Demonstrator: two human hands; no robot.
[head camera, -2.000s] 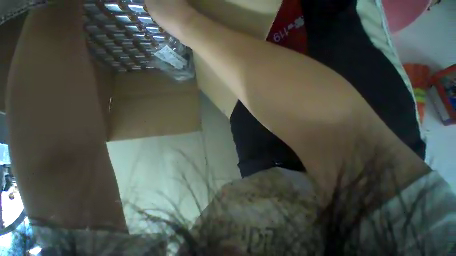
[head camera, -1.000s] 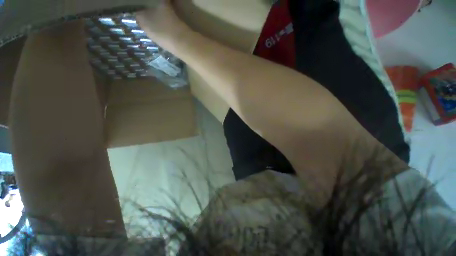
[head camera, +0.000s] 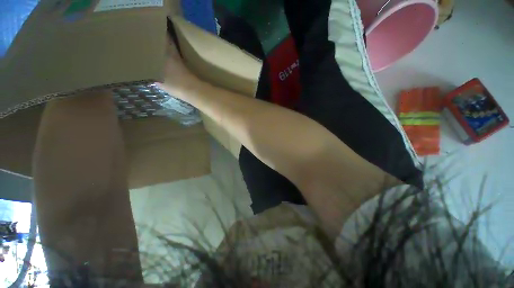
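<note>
An open brown carton (head camera: 84, 48) stands at the upper left with its flaps up. Inside it a grid of shiny small parts (head camera: 138, 103) shows below a raised flap, with a clear plastic wrap (head camera: 183, 111) on its right end. My left forearm runs up the left side and goes behind the flap; my left hand is hidden there. My right forearm crosses from lower right to the carton. My right hand (head camera: 173, 73) is at the carton's flap edge, mostly hidden; its fingers do not show.
A pink bucket (head camera: 401, 34) stands at the upper right. An orange item with a yellow band (head camera: 420, 121) and a red box (head camera: 476, 111) lie on the pale floor. Black cloth (head camera: 338, 107) with a red patch hangs beside my right arm. Something blue shows behind the carton.
The near flap now covers more of the parts grid. More of the carton's outside and the bucket shows. The floor items have shifted left in view.
</note>
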